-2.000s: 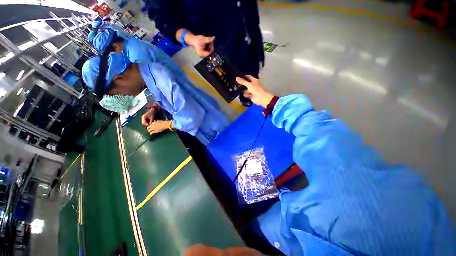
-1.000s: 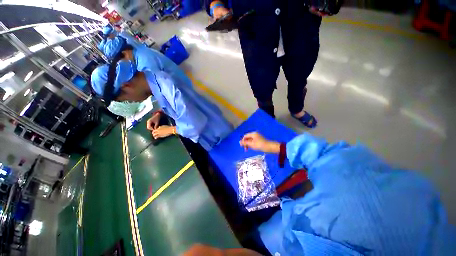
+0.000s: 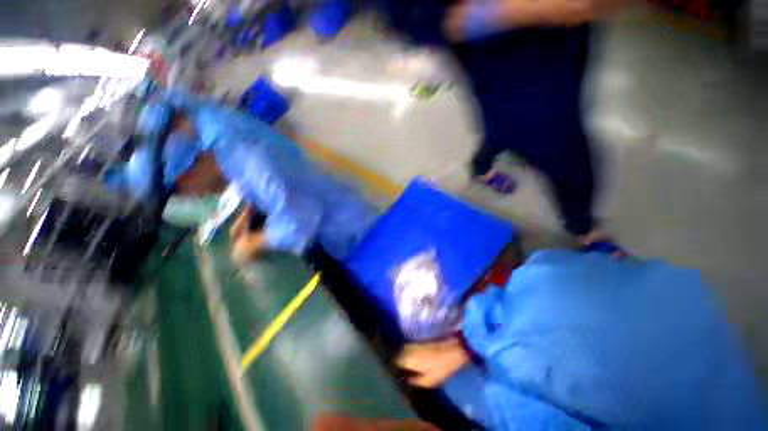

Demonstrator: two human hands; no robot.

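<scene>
The frame is blurred. My right hand (image 3: 434,362) is low over the bench's near edge, just below the clear plastic bag. Its fingers point left, and I cannot tell whether it holds anything. My left hand (image 3: 366,423) shows only as a strip at the bottom edge, cut off by the picture; its fingers and anything in them are hidden. The shiny clear bag (image 3: 421,290) lies on the flat blue board (image 3: 429,227) beside the bench.
The green bench (image 3: 290,353) has a yellow line (image 3: 282,320) and a pale rail (image 3: 221,328). A worker in a blue smock (image 3: 278,181) leans over it at the far side. A person in dark clothes (image 3: 539,109) stands beyond the blue board. A blue box (image 3: 265,101) is on the floor.
My right hand first left the black tray with the standing person, then moved back over the board and down to the bench edge. The standing person has moved right. The view is now blurred.
</scene>
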